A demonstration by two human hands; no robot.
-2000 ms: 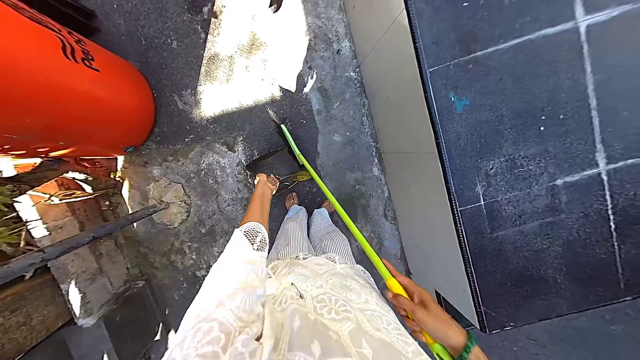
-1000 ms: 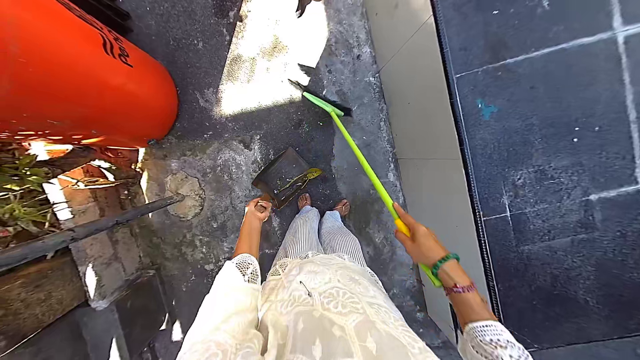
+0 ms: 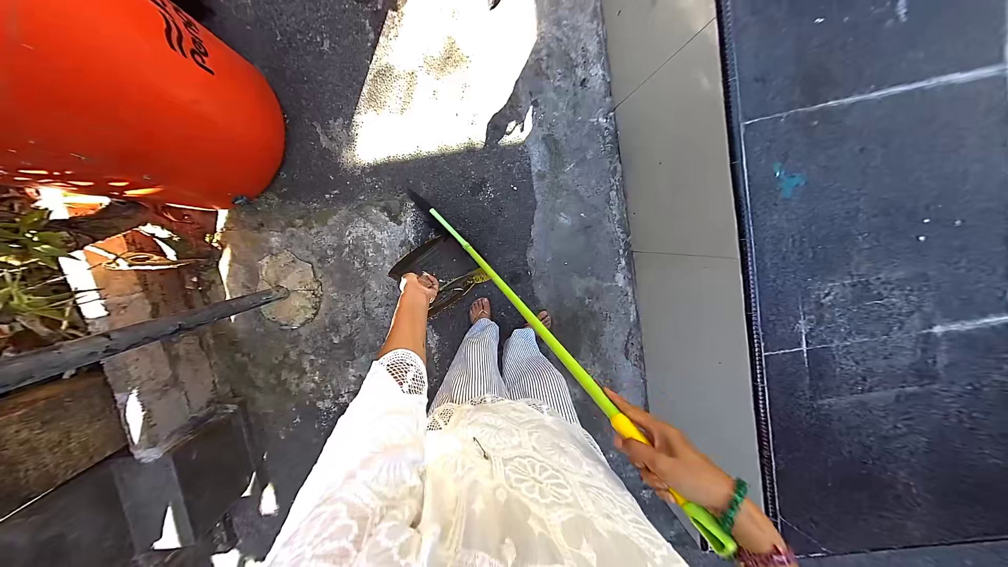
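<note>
My right hand (image 3: 669, 453) is closed around the yellow grip of a broom with a lime-green pole (image 3: 543, 335). The pole slants up and left to a dark broom head (image 3: 421, 202), which is at the dustpan's far side and seen nearly edge-on. My left hand (image 3: 419, 287) grips the edge of a dark dustpan (image 3: 425, 256) low in front of my feet. Inside or beside the pan lie long brown and yellow dry leaves (image 3: 465, 290); exactly how they rest cannot be told, and the pole partly covers them.
A large orange-red container (image 3: 134, 102) stands at upper left. Below it are plants (image 3: 35, 276), brickwork and a dark pole (image 3: 142, 335) reaching inward. Along the right runs a beige tiled step face (image 3: 681, 197) with a dark tiled surface (image 3: 874, 260) beyond. My feet are just below the dustpan.
The broom head has moved from the far right side toward the dustpan since one second ago. The dustpan, shown broad then, now appears more tilted. Both hands have kept their hold.
</note>
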